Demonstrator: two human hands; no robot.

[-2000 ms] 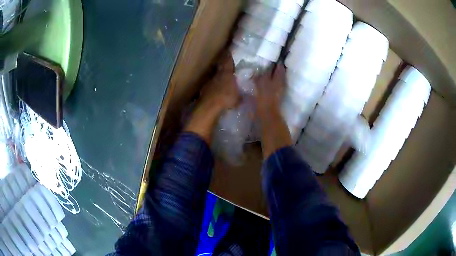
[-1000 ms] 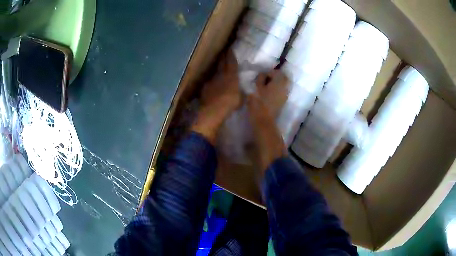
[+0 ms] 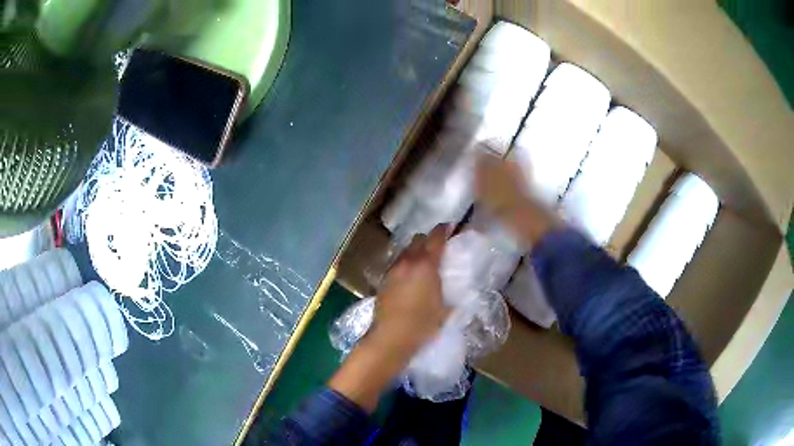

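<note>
Columns of nested white round parts lie in the open carton. My left hand is over the carton's near left corner, on a crumpled clear plastic bag with white parts in it; its fingers curl at the bag. My right hand is blurred, over the left columns; its fingers and whether it grips anything cannot be made out. The bag bulges out over the carton's near edge.
The dark bench is left of the carton. On it are a green fan base, a smartphone, tangled white cord and more white stacks. Green floor shows below the carton.
The view has shifted, so the bench items sit further right. My hands have moved apart, the left one nearer the carton's near edge. The clear bag now shows beyond that edge.
</note>
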